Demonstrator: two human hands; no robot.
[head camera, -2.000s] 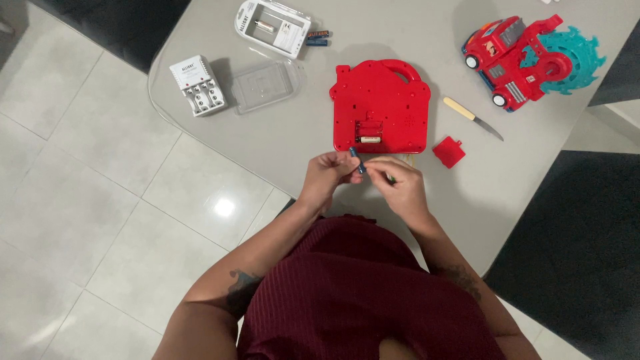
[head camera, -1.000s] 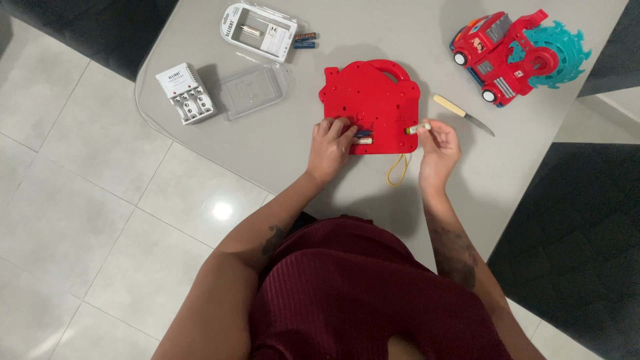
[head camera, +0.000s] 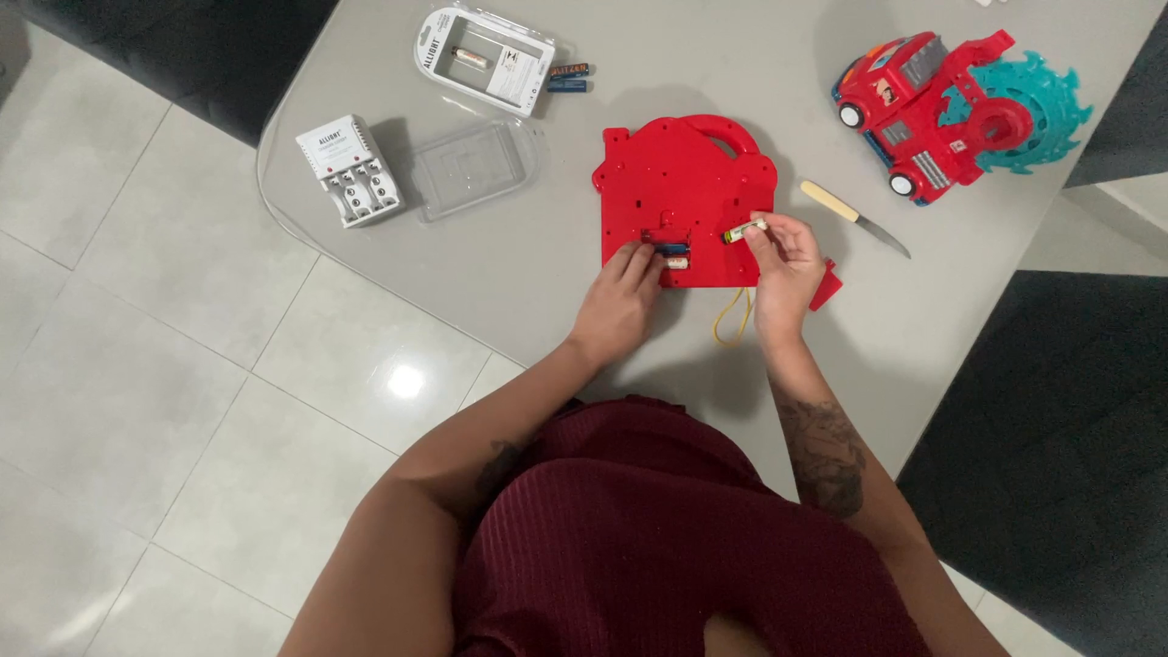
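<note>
A red plastic toy (head camera: 684, 182) lies with its back up on the table, its battery compartment exposed. Inside sit a blue battery (head camera: 673, 248) and, below it, a white battery (head camera: 677, 263). My left hand (head camera: 622, 297) rests its fingertips at the compartment's left side, by the blue battery; whether it grips that battery I cannot tell. Between thumb and fingers of my right hand (head camera: 787, 265) is a white-and-green battery (head camera: 745, 230), above the toy's right part. The red battery cover (head camera: 826, 286) lies partly behind my right hand. A yellow cord loop (head camera: 731, 319) sticks out below the toy.
A knife (head camera: 856, 219) with a cream handle lies right of the toy, near a red toy truck (head camera: 922, 119) with a teal wheel. To the left are a white battery charger (head camera: 349, 172), a clear plastic cover (head camera: 474, 169), a white package (head camera: 484, 59) and loose batteries (head camera: 569, 78).
The blue battery was between my hands two seconds ago and now lies in the compartment. My right hand has moved right and holds the white-and-green battery; my left hand has moved onto the toy.
</note>
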